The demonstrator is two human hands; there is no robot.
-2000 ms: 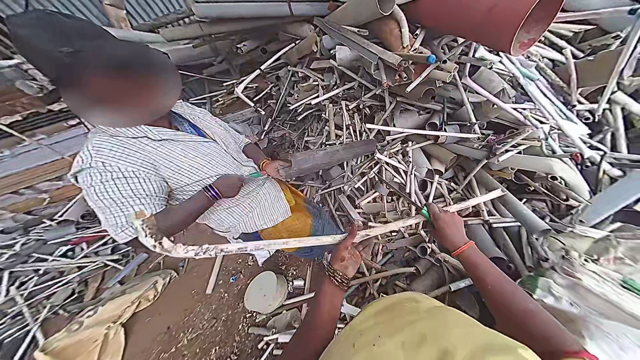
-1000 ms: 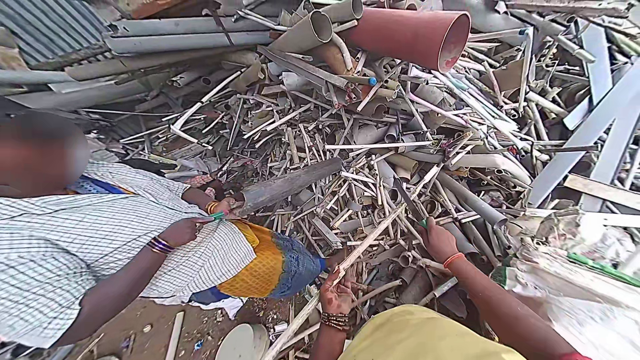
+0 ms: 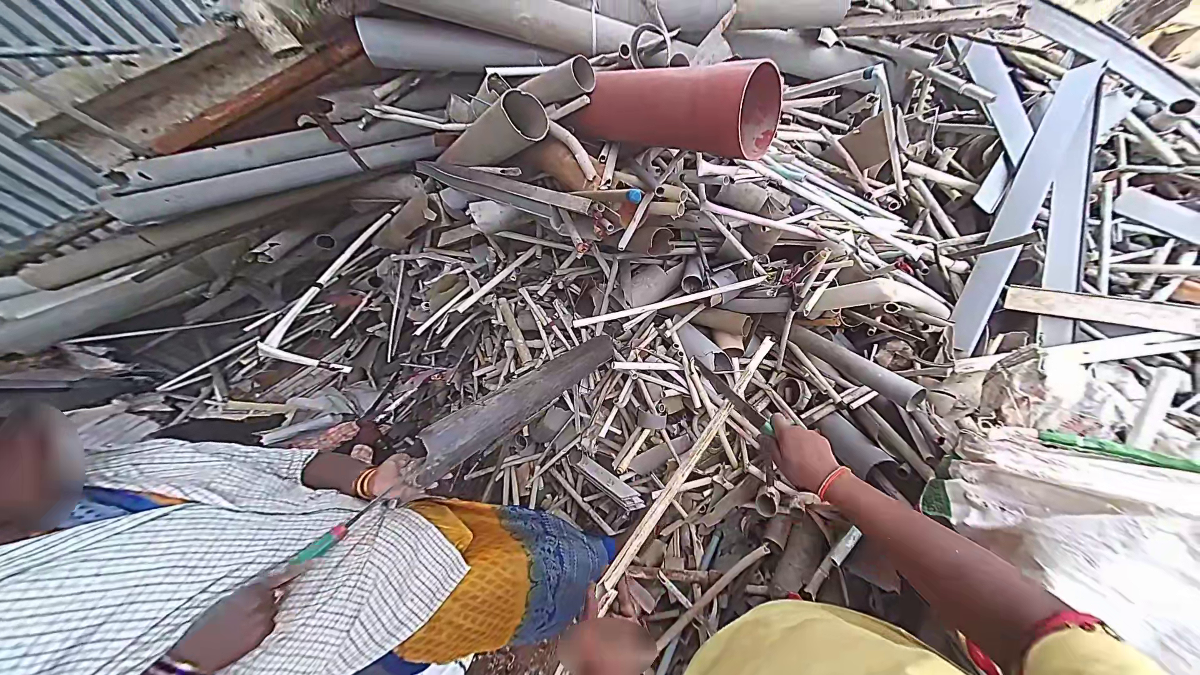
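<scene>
A long, narrow pale plastic strip [image 3: 682, 469] runs diagonally from the lower edge toward the middle of the scrap pile. My left hand [image 3: 607, 645], blurred at the bottom edge, is around its near end. Right of the strip, my right hand [image 3: 802, 455] grips the green handle of a knife-like tool, whose dark blade [image 3: 733, 398] points up and left by the strip's far part. Whether blade and strip touch cannot be told. At the left, a co-worker's hand [image 3: 394, 476] is on a grey half-pipe [image 3: 516, 403], and their other hand [image 3: 230, 623] holds a green-handled tool [image 3: 319, 546].
Cut plastic pipes and strips [image 3: 562, 309] fill the middle. Behind them lie a large red pipe [image 3: 675, 108] and long grey pipes [image 3: 272, 169]. White sacking [image 3: 1106, 525] is at the right, below flat pale panels [image 3: 1027, 206]. The co-worker's patterned skirt [image 3: 478, 572] is close at left.
The strip has swung from nearly level to a steep diagonal. My left hand has moved down to the bottom edge of the view. My right hand still holds the tool. The view has shifted.
</scene>
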